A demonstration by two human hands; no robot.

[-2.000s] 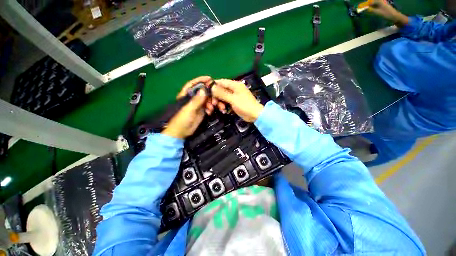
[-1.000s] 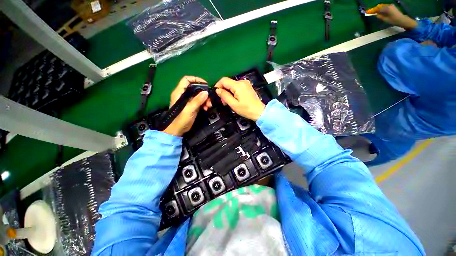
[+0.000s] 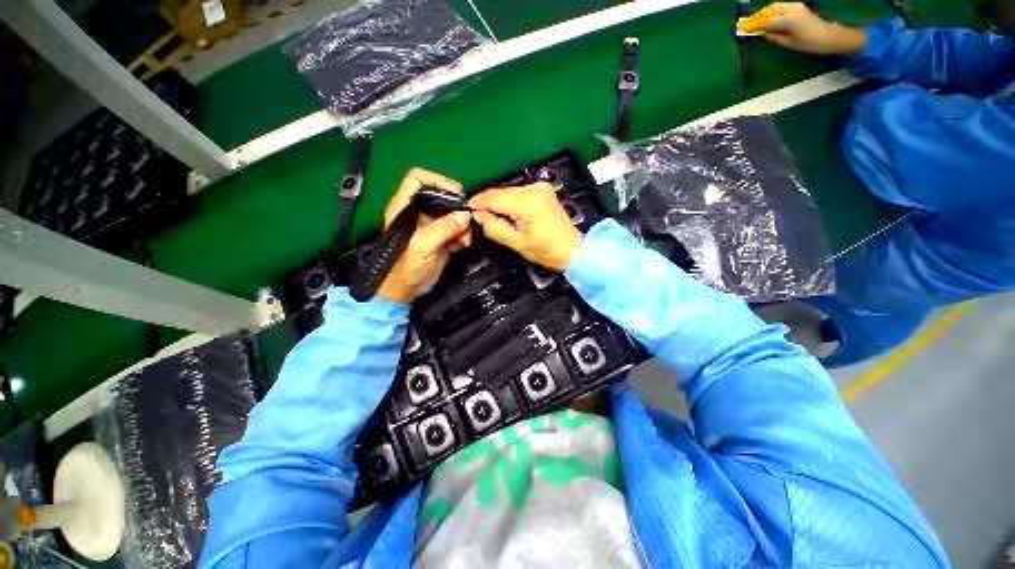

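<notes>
My left hand (image 3: 421, 236) holds a dark watch body (image 3: 441, 201) with a black strap (image 3: 382, 258) hanging down over its wrist side. My right hand (image 3: 528, 225) touches the watch body's right end with thumb and forefinger pinched together. Whether a tiny part sits between those fingertips cannot be seen. Both hands are above the black component tray (image 3: 454, 383). Watch bodies with pale square rings (image 3: 482, 411) sit in its pockets, and loose black straps (image 3: 490, 333) lie across its middle.
Strapped watches (image 3: 352, 186) lie on the green conveyor belt (image 3: 490, 122) beyond the tray. Strap bags lie right (image 3: 735, 211), far left (image 3: 378, 56) and near left (image 3: 191, 445). White posts (image 3: 122, 278) slant at left, near a white disc (image 3: 90, 502). Another person's hand (image 3: 807, 28) holds something yellow-orange.
My right fingertips have come in against the watch body, which stays in my left hand. The strapped watches on the belt have shifted right. The other person's hand has moved left.
</notes>
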